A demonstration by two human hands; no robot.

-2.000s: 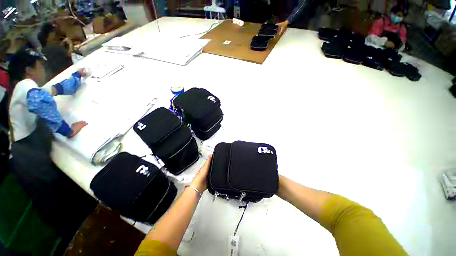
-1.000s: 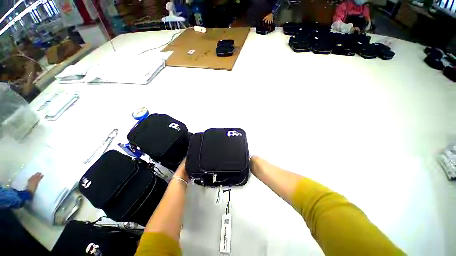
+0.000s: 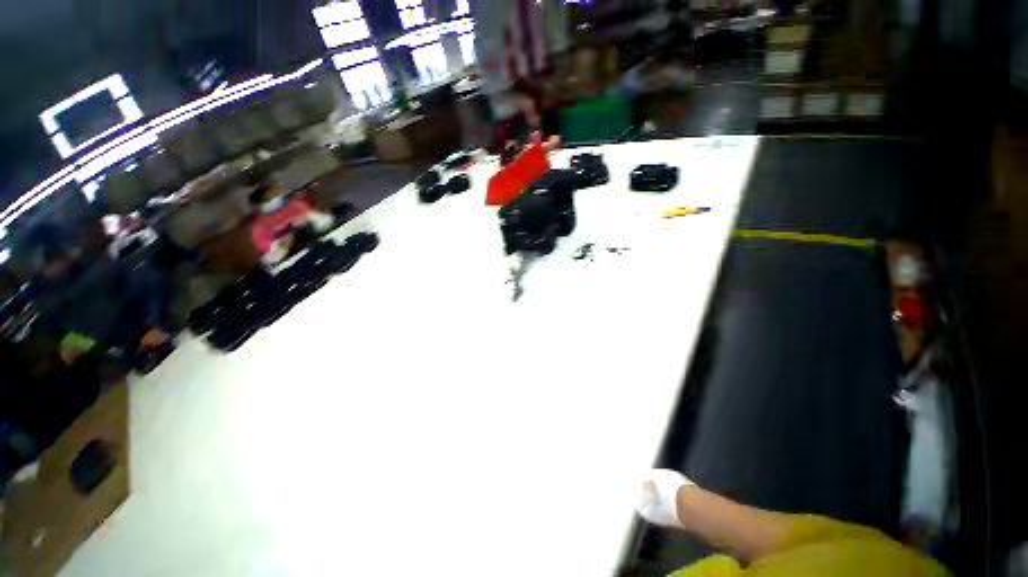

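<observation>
The frame is blurred. My right hand (image 3: 665, 497), in a white glove with a yellow-green sleeve, is at the right edge of the white table (image 3: 451, 417). Its fingers are too blurred to tell if they are open or closed. My left hand is not in view. The nearest black bags (image 3: 539, 214) are bunched at the far part of the table, well beyond my right hand. A pale, silvery tangle (image 3: 517, 276) lies in front of them, with small dark bits beside it.
A red board (image 3: 519, 175) stands behind the bags. A yellow-orange tool (image 3: 684, 212) lies near the table's far right. More black bags (image 3: 287, 295) line the left side near a person in pink (image 3: 276, 225). Brown cardboard (image 3: 73, 496) is at lower left. A dark floor with yellow lines is right.
The view has swung right. The black bag that was between my hands is out of view, as are the bags beside it. My left hand has left the picture; my right hand is at the table edge.
</observation>
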